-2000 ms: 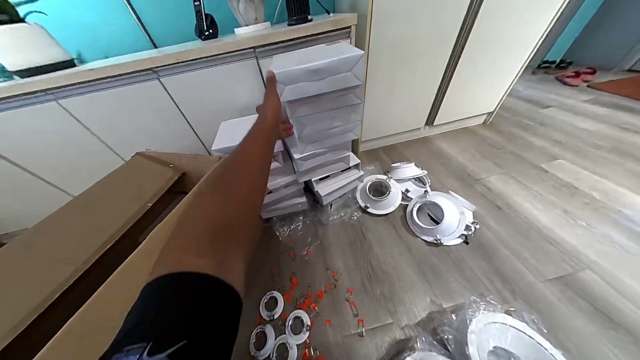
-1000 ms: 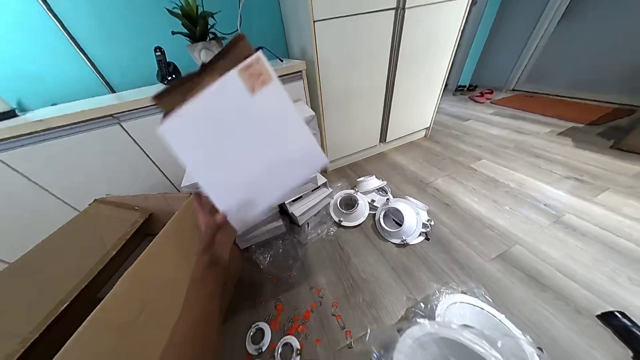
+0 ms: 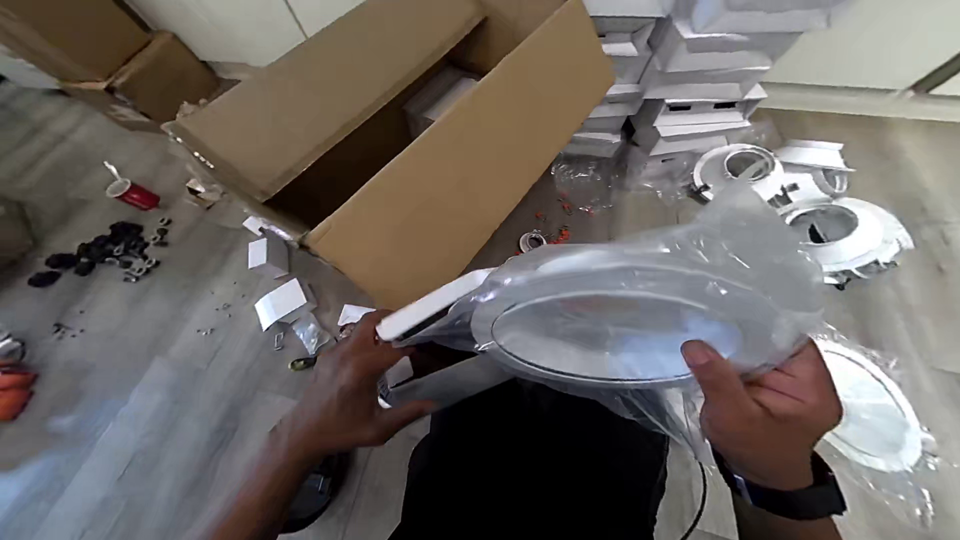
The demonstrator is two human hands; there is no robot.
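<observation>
My right hand (image 3: pixel 765 405) grips a round white light fitting in a clear plastic bag (image 3: pixel 607 330), thumb on its face, above my lap. At the bag's left end, my left hand (image 3: pixel 360 382) has its fingers on a white cardboard box (image 3: pixel 435 304), which is tilted and partly hidden behind the bagged fitting. Another bagged round fitting (image 3: pixel 870 405) lies on the floor to the right of my right hand. White ring-shaped fittings (image 3: pixel 847 232) with metal clips lie farther back at the right.
A long open cardboard carton (image 3: pixel 465 172) stands ahead, beside stacked white boxes (image 3: pixel 697 75). Small white boxes (image 3: pixel 281 300), black pieces (image 3: pixel 112 247) and a red cup (image 3: pixel 135 193) are on the floor at left. Orange-red small parts (image 3: pixel 559 225) lie near a small ring (image 3: pixel 531 241).
My left hand has brought a white box from the stack area down to my lap. My right hand has come into view holding a bagged fitting. The view has swung down and left.
</observation>
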